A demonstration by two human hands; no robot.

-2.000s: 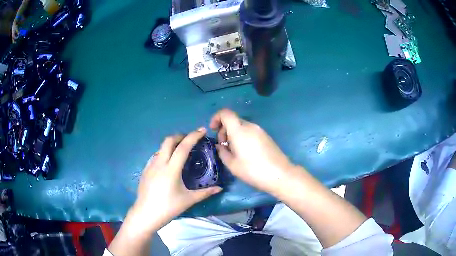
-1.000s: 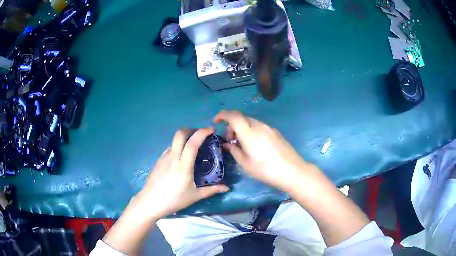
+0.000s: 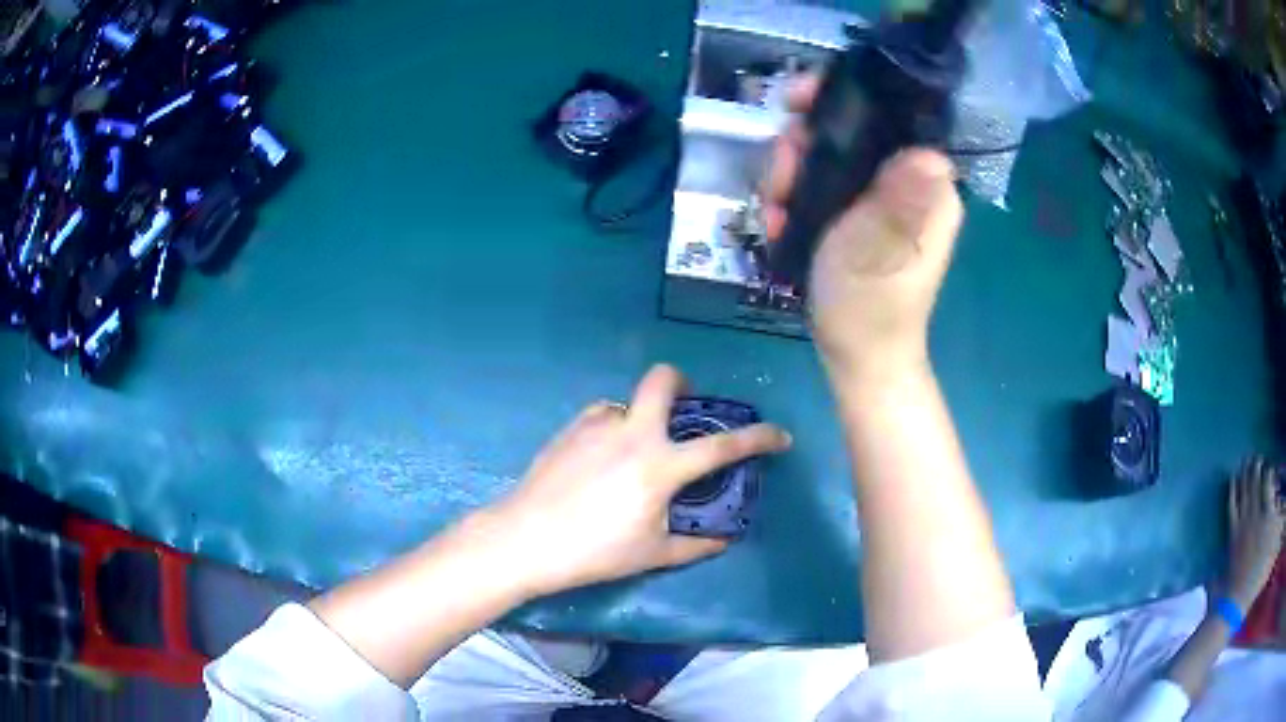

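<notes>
A black speaker unit [image 3: 722, 497] lies on the green mat with its ringed face up. My left hand [image 3: 621, 494] holds it, with fingers over the face and the thumb along the near edge. My right hand [image 3: 882, 261] is gripped around the thick black body of the electric screwdriver [image 3: 860, 134], in front of the screw feeder. The screwdriver's tip is hidden or too blurred to see. The white screw feeder [image 3: 701, 212] stands beyond the speaker unit, partly covered by the screwdriver and my right hand.
Part-assembled units with blue cells [image 3: 141, 169] are heaped at left. A round black unit [image 3: 592, 120] with a looped cable is left of the feeder. A clear bag [image 3: 1008, 85] lies behind. Circuit boards [image 3: 1140, 268] and another speaker [image 3: 1124, 439] are at right, near another person's hand [image 3: 1252, 529].
My right hand has left the speaker unit and taken hold of the screwdriver. My left hand now reaches over the unit's face. The view has shifted, and another person's hand shows at right.
</notes>
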